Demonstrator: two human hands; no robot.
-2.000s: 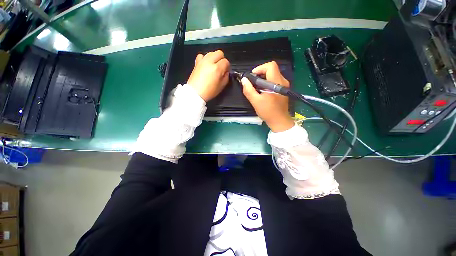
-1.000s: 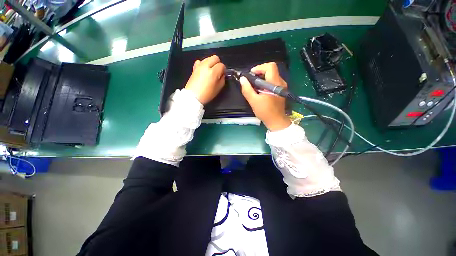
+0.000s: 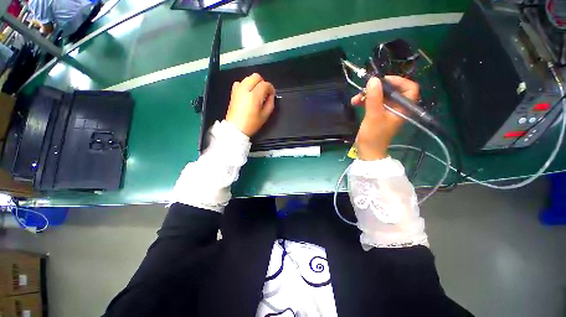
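My right hand (image 3: 383, 114) grips the soldering iron (image 3: 406, 104) at the right edge of the work stack; its metal tip points up and left, off the panels. My left hand (image 3: 250, 105) rests over the stack of black panels (image 3: 310, 117), fingers curled, with a small pale bit showing at its fingertips; what it pinches is too small to tell. A black panel (image 3: 212, 80) stands tilted upright at the left edge of the stack, beside my left hand. Its lower part is partly hidden by my sleeve.
A side pile of black panels (image 3: 80, 139) lies at left. The iron stand (image 3: 397, 59) is behind my right hand. The soldering station (image 3: 496, 86) with red displays stands at right, its pale cable looping by my right wrist. A dark panel lies at the back; a person is at the upper left.
My right hand has moved right with the soldering iron, away from my left fingertips. My left hand has shifted slightly left and down. A dark panel now shows at the top edge.
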